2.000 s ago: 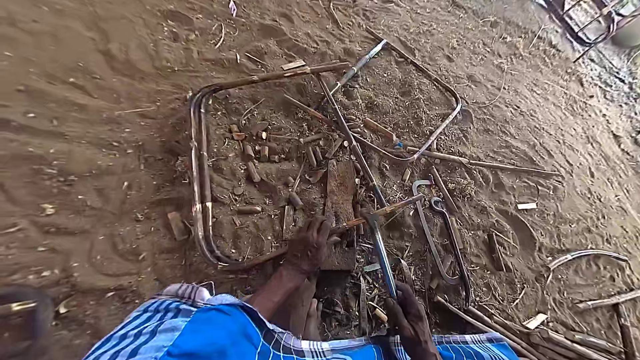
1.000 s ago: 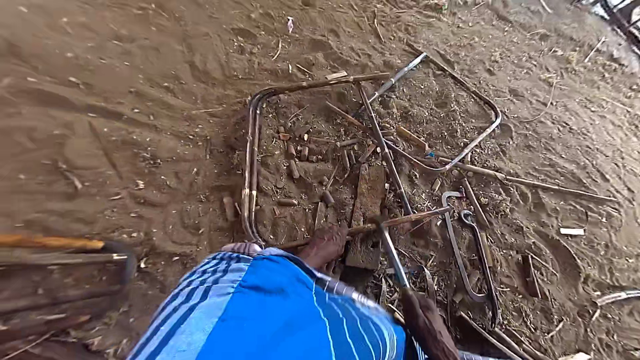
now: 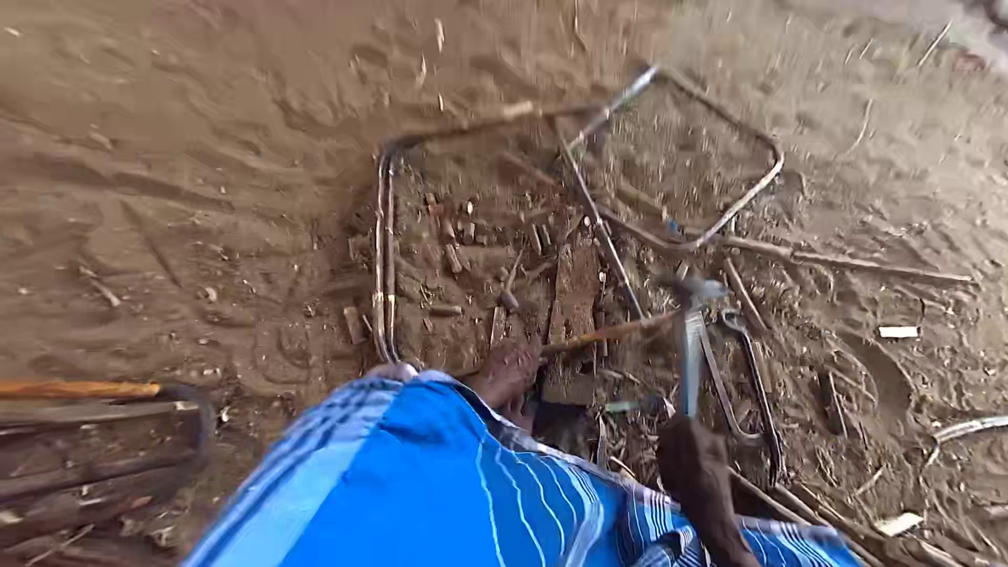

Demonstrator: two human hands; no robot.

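My right hand (image 3: 697,457) is closed around the handle of a hammer (image 3: 691,366), its blurred head beside the right end of a brown rod (image 3: 610,334). My left hand (image 3: 508,374) grips that rod farther left, near a rough wooden board (image 3: 573,299) lying on the ground under it. The rod runs toward a large bent frame (image 3: 383,252) of doubled dark rods; the folds of cloth hide part of the join. A thin straight bar (image 3: 600,216) slants from the frame's top toward the rod.
A second bent frame (image 3: 740,209) lies beyond, with a long stick (image 3: 850,264) beside it. A U-shaped metal piece (image 3: 764,409) is right of the hammer. Short cut pieces (image 3: 453,258) litter the sandy ground. More rods (image 3: 79,390) lie at left. Blue cloth (image 3: 441,472) covers my lap.
The hammer's head has moved from over the rod to beside its right end. My left hand still holds the rod. The view has swung left, bringing the rods at left into sight.
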